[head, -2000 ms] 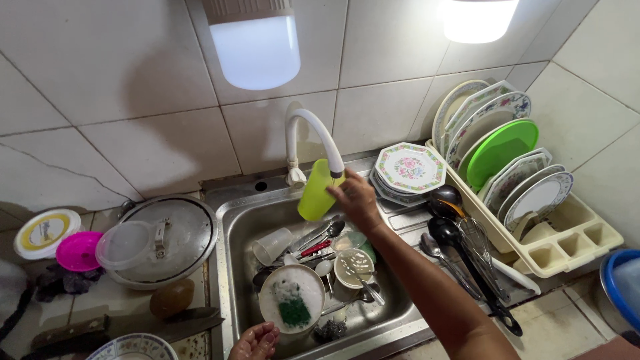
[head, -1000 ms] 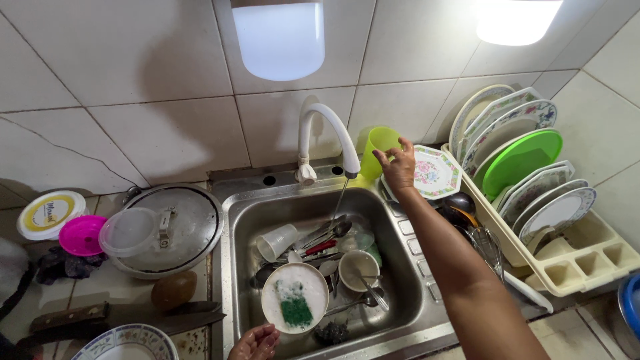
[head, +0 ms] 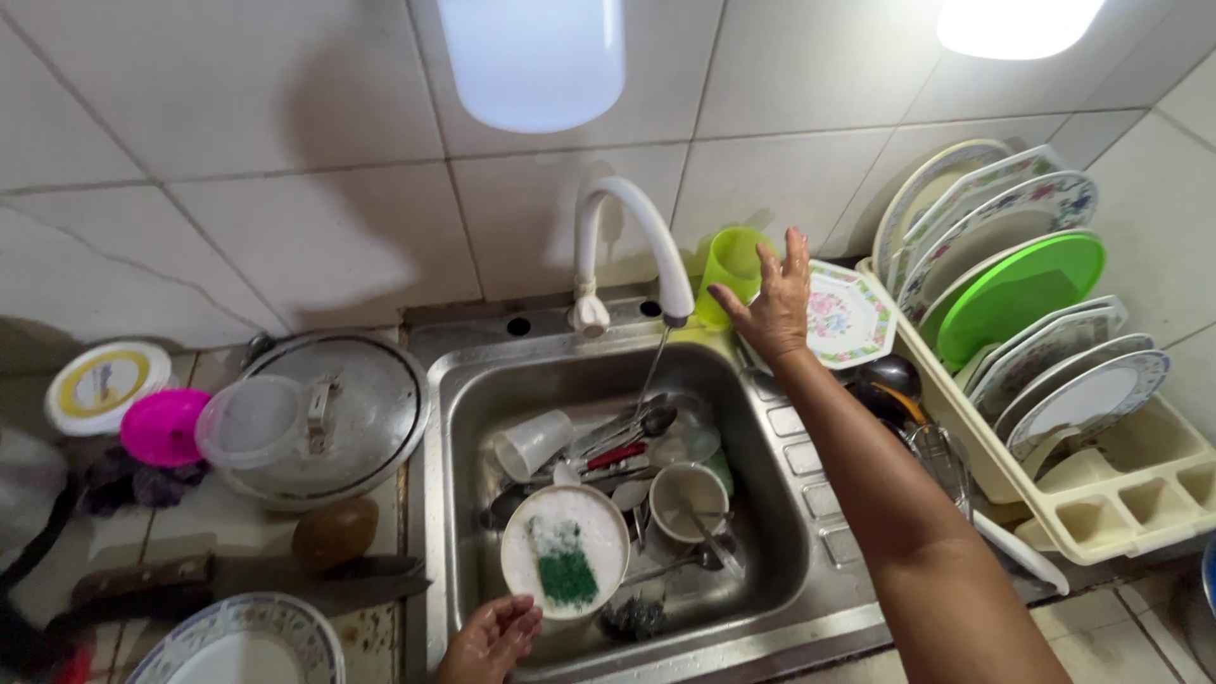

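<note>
My right hand [head: 774, 309], fingers spread, is beside a yellow-green plastic cup [head: 733, 271] that stands behind the sink, right of the white faucet [head: 632, 214]. A thin stream of water runs from the spout. My left hand [head: 494, 632] is at the near edge of a bowl of white suds [head: 565, 513] with a green scouring pad [head: 567, 575] in it; whether the fingers grip the rim is not clear. In the steel sink [head: 793, 570] lie a translucent cup [head: 534, 445], a light-coloured mug [head: 689, 502], spoons, red-handled cutlery and a dark wire scrubber [head: 635, 617].
At right stand a cream dish rack [head: 1045, 522] with plates and a green lid [head: 1021, 299], octagonal plates [head: 850, 318] and dark ladles [head: 888, 385]. To the left lie a pot lid [head: 361, 418], a pink lid [head: 163, 427], a knife [head: 323, 581] and a floral plate [head: 242, 641].
Two seconds ago my right hand held the yellow-green cup over the sink. The cup now stands behind the sink at the right, released from my hand. Water now runs from the faucet.
</note>
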